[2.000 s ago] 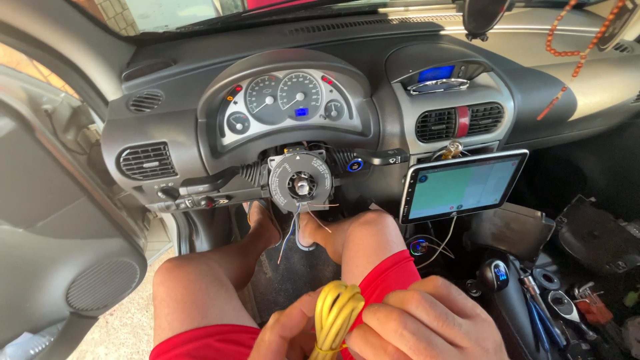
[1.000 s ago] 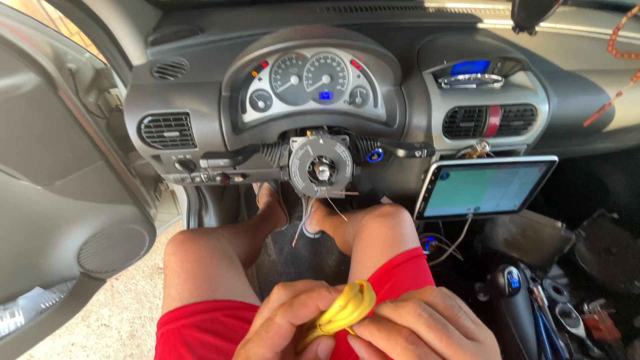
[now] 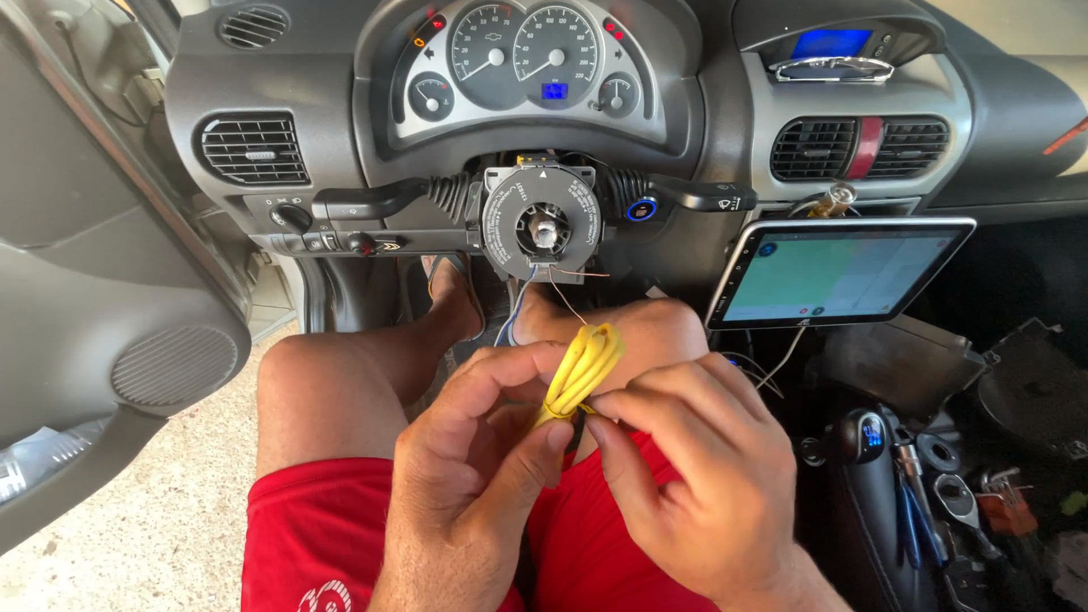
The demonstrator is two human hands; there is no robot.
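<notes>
My left hand grips a coiled bundle of yellow cable between thumb and fingers, above my lap. At the base of the coil, my right hand pinches a thin tie or cable end between thumb and forefinger. Beyond the hands, a round black clock spring sits on the steering column, with no steering wheel on it. Thin wires hang from its lower edge, one of them passing down behind the coil.
Stalk switches flank the column below the instrument cluster. A tablet-like screen stands at the right. Lower right are the gear knob, a ratchet wrench and other tools. The door panel borders the left.
The yellow coil now points up from my hands, where it lay more tilted a second ago. Both hands keep close together at it. The view has moved nearer to the dashboard.
</notes>
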